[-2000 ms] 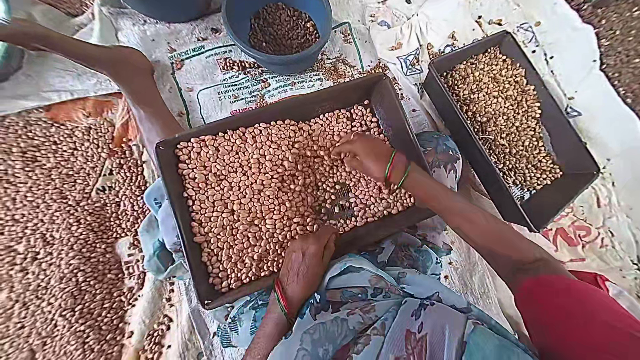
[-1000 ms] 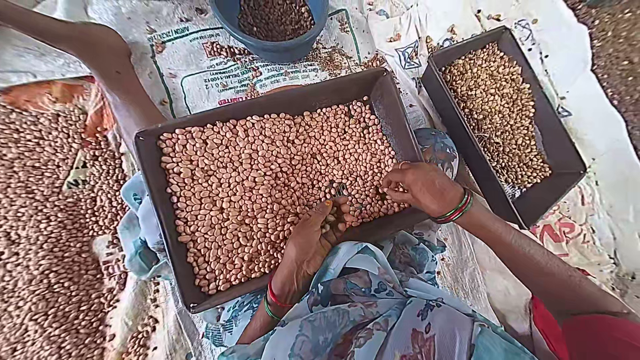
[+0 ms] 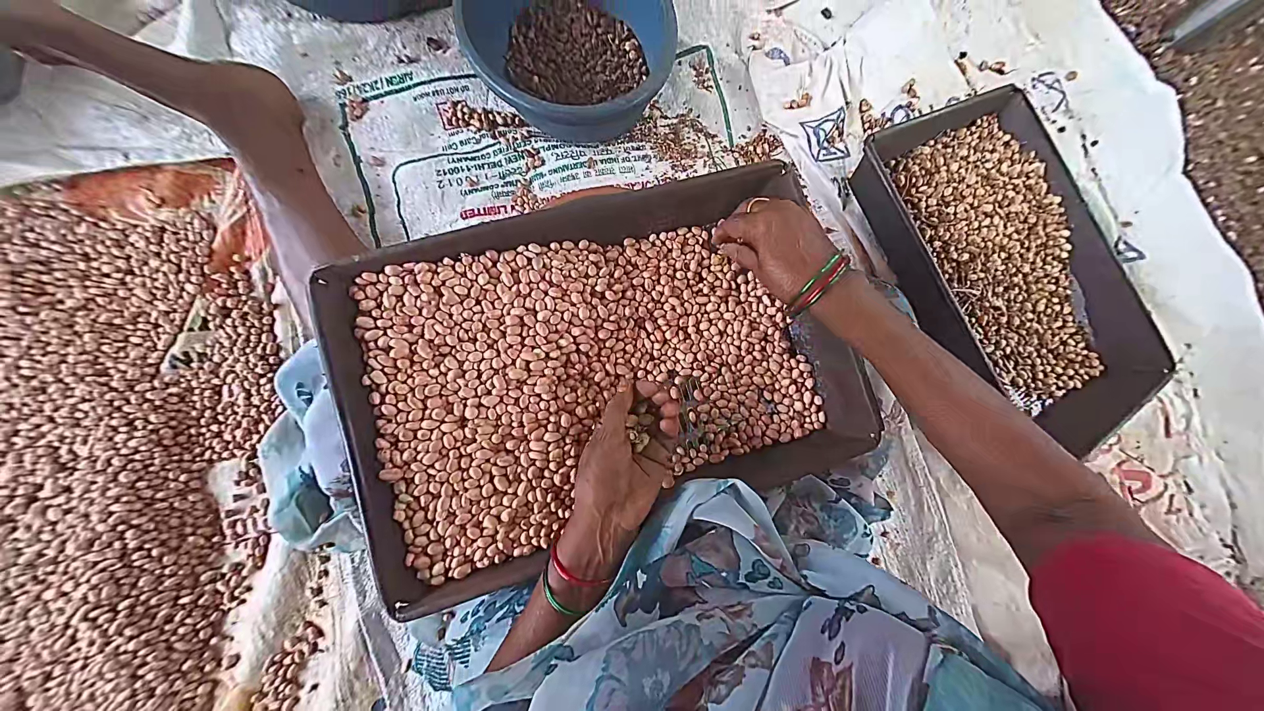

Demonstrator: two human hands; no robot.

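A dark rectangular tray (image 3: 592, 219) rests on my lap, spread with pinkish shelled peanut kernels (image 3: 494, 365). Palm up, my left hand (image 3: 627, 454) lies over the tray's near side, its fingers curled around several small greenish-brown kernels (image 3: 642, 420). Just beyond it, a bare patch of the tray floor shows between kernels. My right hand (image 3: 780, 247) is at the tray's far right corner, fingertips bent down at the kernels; whether anything is pinched between them is hidden.
A second dark tray (image 3: 1126, 395) with browner kernels stands at the right. Beyond my tray is a blue tub (image 3: 583, 118) holding dark bits. A large heap of kernels (image 3: 99, 444) spreads at the left on printed white sacks (image 3: 425, 148). A bare limb (image 3: 286, 178) extends at the upper left.
My right hand has moved from the tray's near right side to its far right corner. My left hand, palm down on the near rim two seconds ago, is now turned up with kernels in it.
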